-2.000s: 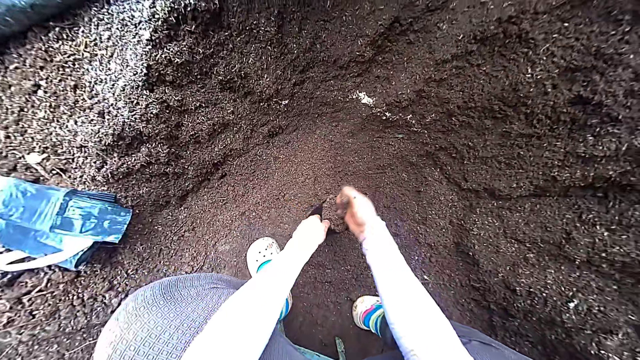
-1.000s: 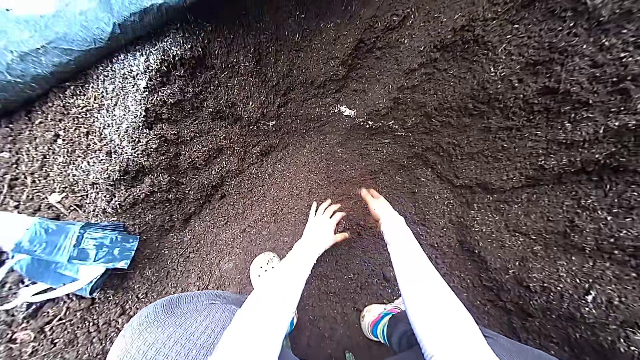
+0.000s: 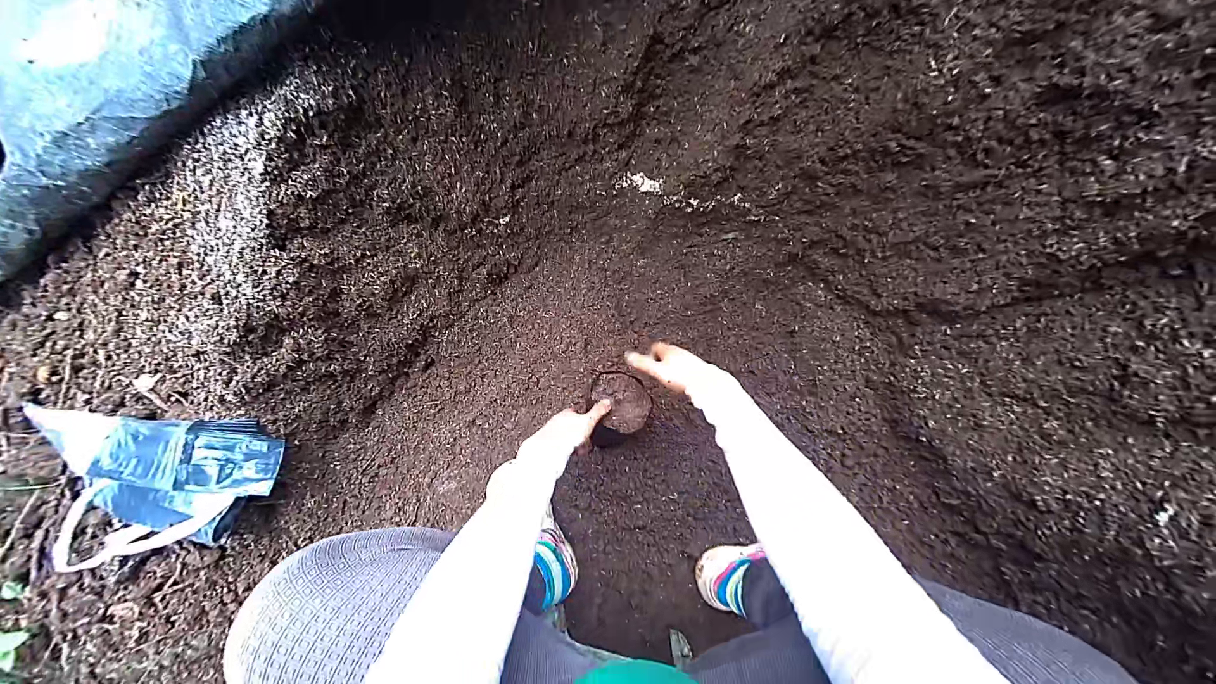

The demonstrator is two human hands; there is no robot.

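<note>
A small round black pot or bag [image 3: 609, 438] full of dark soil is in my left hand [image 3: 573, 426], whose thumb lies over its rim. It is low over the loose soil [image 3: 532, 342] between my feet. My right hand [image 3: 673, 369], its fingers apart and pointing left, is just above and to the right of the soil-filled container and holds nothing. White sleeves cover both of my arms.
Banks of dark soil [image 3: 1045, 313] rise ahead and on the right. A bag with a white handle, holding stacked dark sheets [image 3: 204, 461], lies at the left. A bluish plastic sheet [image 3: 114, 104] covers the upper left. My shoes and striped socks [image 3: 554, 570] are below.
Two seconds ago both hands were together at a dark container. One second ago they were apart, fingers spread. Now my left hand holds the filled container.
</note>
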